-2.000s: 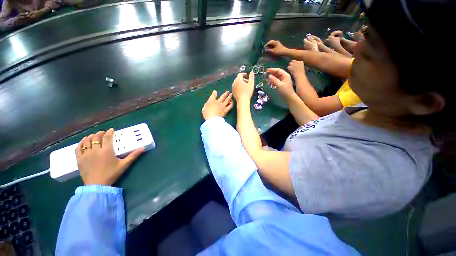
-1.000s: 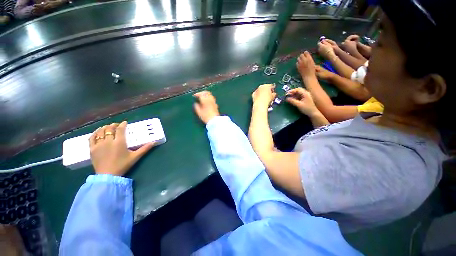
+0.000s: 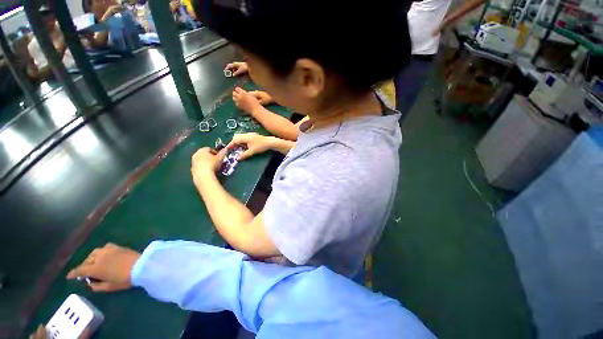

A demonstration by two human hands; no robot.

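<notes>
The white power strip lies on the green bench at the bottom left, cut off by the picture's edge. Only fingertips of my left hand show at the bottom edge, against the sides of the strip. My right hand is just beyond the strip's end, low over the bench. Its index finger points left, and a tiny pale piece shows between finger and thumb; its kind is unclear.
A person in a grey shirt sits close on my right, hands working over small units. Thin square frames lie beyond. The dark conveyor and green posts are at the left. Blue cloth is at far right.
The view has swung right, so the strip and my left hand have moved to the bottom-left corner. My right hand has come nearer the strip's end, a pale piece now showing at its fingers.
</notes>
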